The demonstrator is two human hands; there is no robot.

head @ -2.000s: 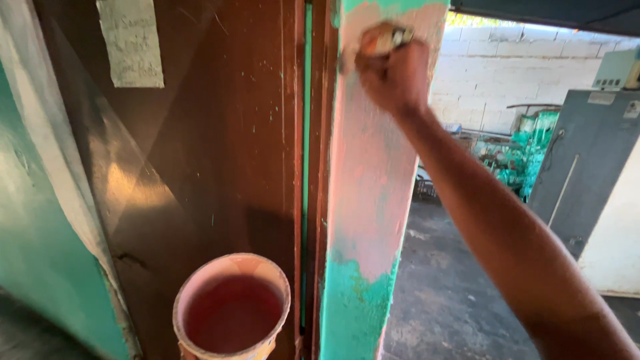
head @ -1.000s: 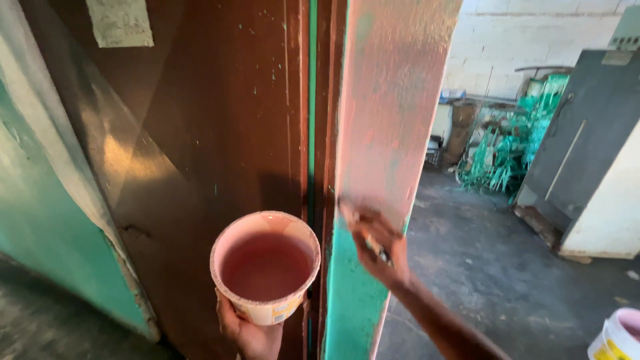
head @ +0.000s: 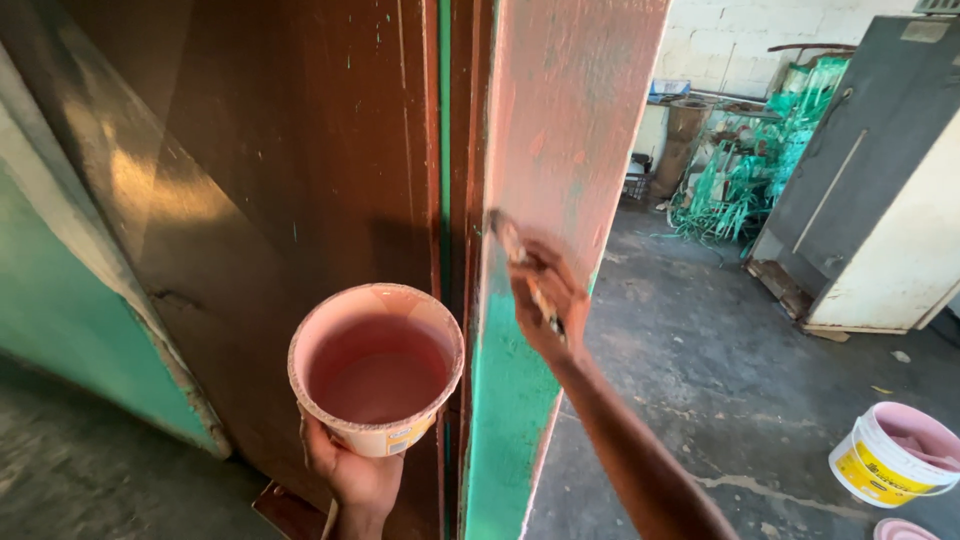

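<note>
My left hand (head: 352, 469) holds a plastic tub (head: 376, 360) from below; pink paint lies inside it. A paintbrush (head: 536, 289) with a paint-smeared handle is in my right hand (head: 549, 292), its bristle end at the left edge of the wall end (head: 570, 135) beside the door frame. Above my right hand that surface is pink with faint green patches; from about hand height down it is green. The tub is in front of the brown door (head: 300, 150), to the left of and below my right hand.
To the right, a white bucket (head: 892, 457) with pink paint stands on the dark floor (head: 675, 420), a pink-coated round item (head: 904, 530) near it. Farther back are a grey cabinet (head: 832, 142) and a heap of green strips (head: 724, 187). A green wall panel (head: 82, 300) is at left.
My right hand has come down from the top of the wall end, where it was two seconds ago. The lower part of the pink area has spread at the left edge. My left hand has come into view under the tub.
</note>
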